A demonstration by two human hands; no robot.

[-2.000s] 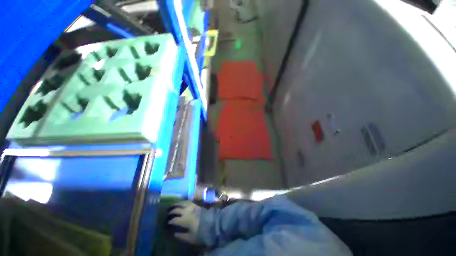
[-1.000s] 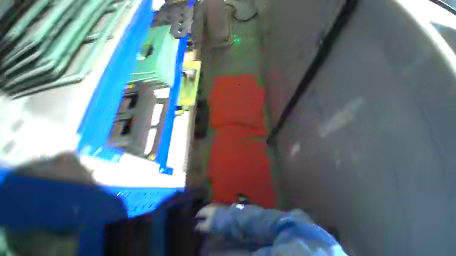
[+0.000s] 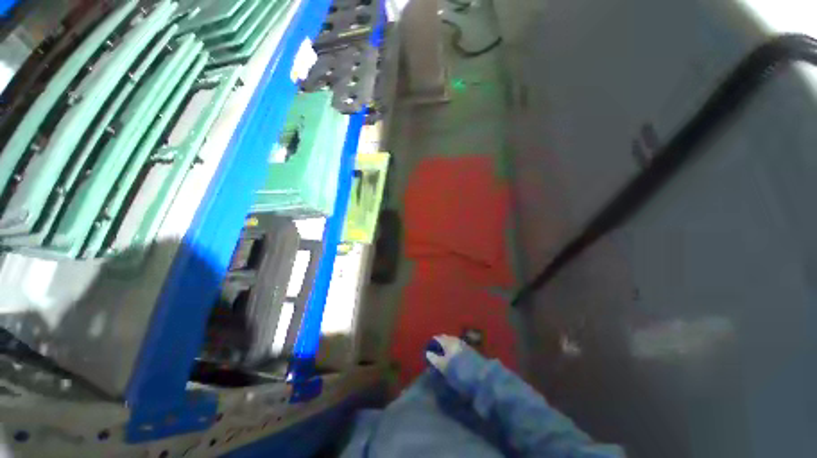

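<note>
My right hand (image 3: 441, 352), in a white glove with dark blue fingertips, is small at the lower middle, in front of my light blue smock and above the red mat. Nothing shows in it, but its fingers are too small to read. My left hand is not in view. On the left, several pale green frames (image 3: 134, 125) lie overlapping on the upper shelf of a blue rack (image 3: 219, 206). My right hand is apart from them.
Lower shelves hold green fixtures (image 3: 309, 170), a yellow-green fixture (image 3: 365, 201), dark grey plates (image 3: 269, 286) and black plates with holes (image 3: 345, 76). A red mat (image 3: 457, 215) runs down the aisle. A grey cabinet (image 3: 663, 268) with a black cable (image 3: 663, 170) stands on the right.
The view has moved along the aisle; the green fixture with rows of cut-outs has left view and the overlapping green frames have come in. My right hand now shows above the red mat.
</note>
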